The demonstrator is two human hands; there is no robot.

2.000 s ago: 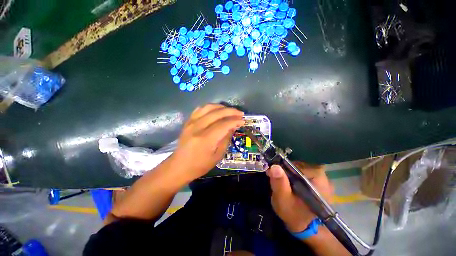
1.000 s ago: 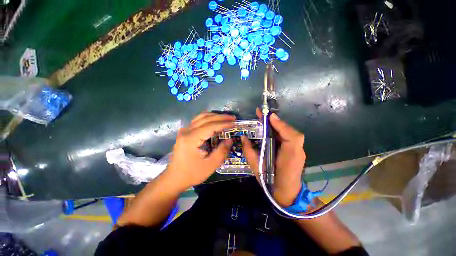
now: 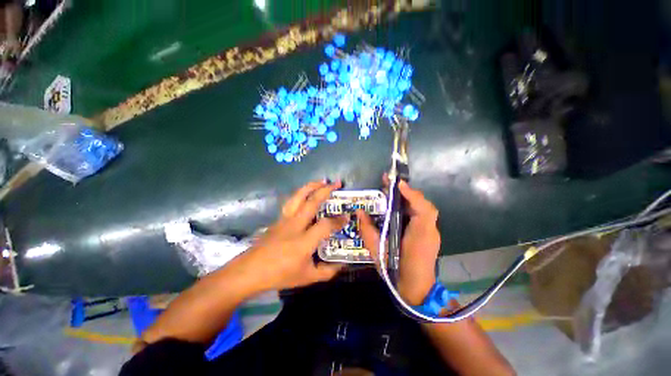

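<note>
The white power strip unit (image 3: pixel 353 258) lies open at the bench's near edge, its circuit board facing up. My left hand (image 3: pixel 298 239) grips its left side, fingertips reaching onto the board. My right hand (image 3: pixel 416 235) is at its right side and holds the soldering iron (image 3: pixel 399 150), whose tip points away from me towards the blue discs. My right thumb or finger reaches over the board. A heap of blue disc components (image 3: pixel 368 84) with wire legs lies beyond. The clear-wrapped power cord (image 3: pixel 213 248) lies left of the unit, partly behind my left forearm.
A bag of blue discs (image 3: pixel 92 150) lies at the left by a rusty rail (image 3: pixel 213 73). Dark trays with silvery wires (image 3: pixel 537 150) stand at the right. The iron cable (image 3: pixel 478 302) loops below my right hand and off right. A cardboard box (image 3: pixel 566 283) is beyond the bench edge.
Since two seconds ago, the iron has swung from pointing at the board to pointing away from me. My right fingers have come onto the board. Since one second ago, mainly the camera view has shifted.
</note>
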